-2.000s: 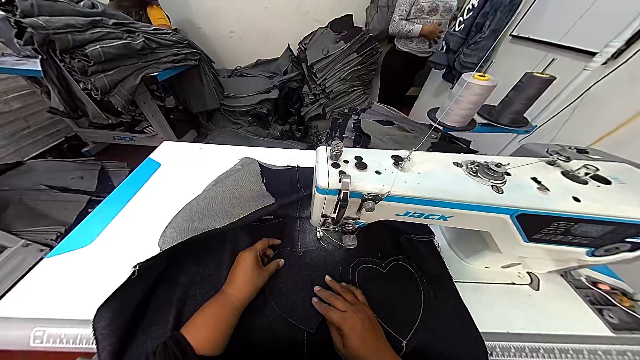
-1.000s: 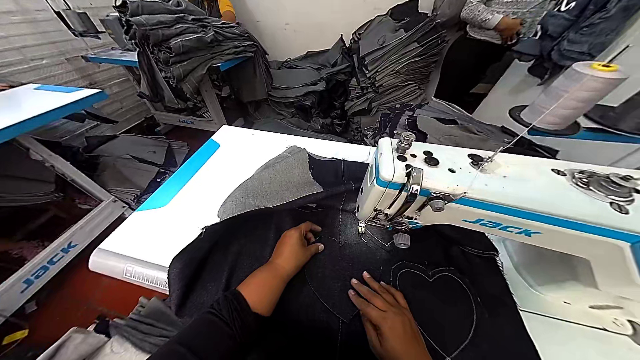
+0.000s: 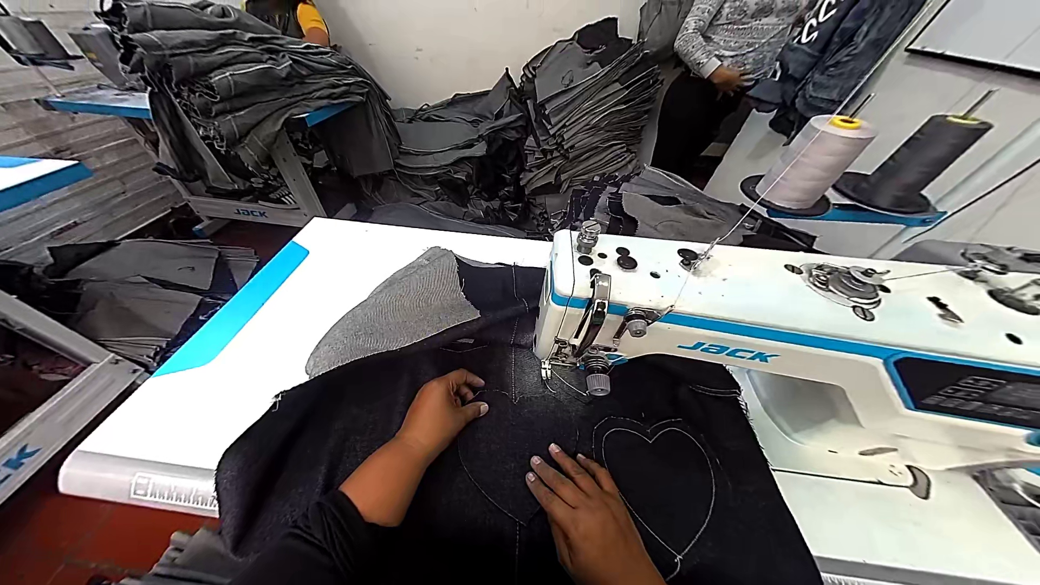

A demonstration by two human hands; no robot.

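Observation:
Dark denim fabric [image 3: 390, 487] lies over the table under a white Jack sewing machine [image 3: 731, 325]. The machine's presser foot [image 3: 547, 372] is just above and right of my left hand. On the fabric, a heart-shaped patch [image 3: 658, 487] with pale stitching lies right of my right hand; another heart outline in light stitching runs between my hands. My left hand [image 3: 443, 410] rests on the cloth with thumb and forefinger close together; whether they pinch fabric is unclear. My right hand [image 3: 589, 516] lies flat, fingers spread, on the cloth. A lighter grey cloth flap [image 3: 398, 313] shows beyond.
A white thread cone [image 3: 821, 162] and a dark thread cone [image 3: 918, 162] stand behind the machine. Stacks of grey denim pieces [image 3: 244, 73] lie on another table and in piles [image 3: 593, 106] by the wall. Two people are partly visible at the back. The white table [image 3: 268, 341] has a blue edge strip.
The view has shifted between frames. Both hands stay on the denim in nearly the same places beside the stitched heart; no clear movement of the cloth shows.

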